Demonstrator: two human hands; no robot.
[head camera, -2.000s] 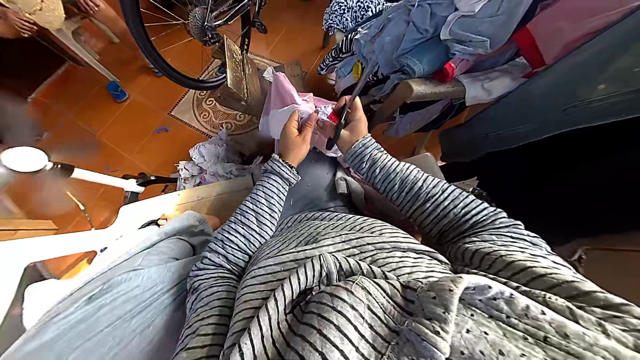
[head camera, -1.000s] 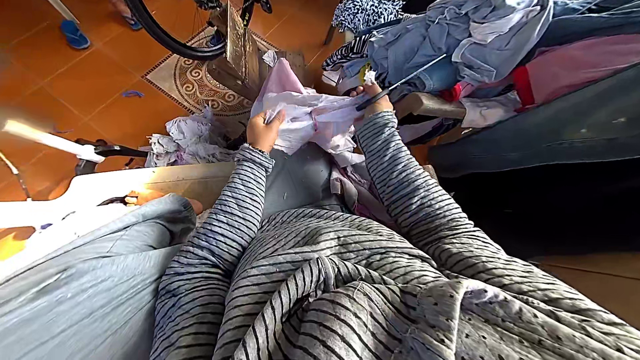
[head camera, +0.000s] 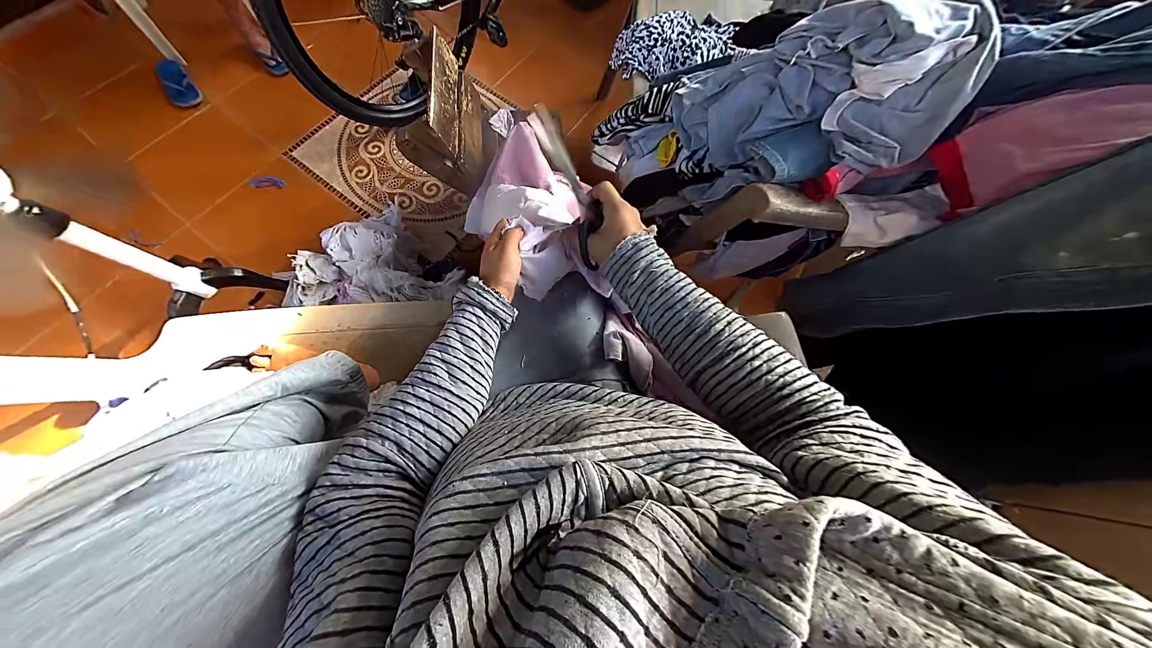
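Observation:
My left hand (head camera: 502, 261) pinches the near left edge of a pale pink and white cloth (head camera: 526, 193). Closed around the dark handles of a pair of scissors (head camera: 565, 162) is my right hand (head camera: 616, 220), at the cloth's right side. The scissor blades point away from me, up and to the left, and look blurred beside the cloth's far part. Part of the cloth hangs over a wooden post. More pink cloth (head camera: 634, 346) lies by my lap, under my right forearm.
White cloth scraps (head camera: 364, 261) are heaped at the left. A wooden post (head camera: 447, 108) stands ahead, near a bicycle wheel (head camera: 360, 112). Piled clothes (head camera: 774, 99) lie at the right, by a wooden armrest (head camera: 778, 207). Blue sandals (head camera: 178, 84) and another person's feet are at the upper left.
The scissors, pointing up and right across the cloth's right side one second ago, now point up and left. The cloth, spread between my hands then, is now more bunched, with my hands closer together.

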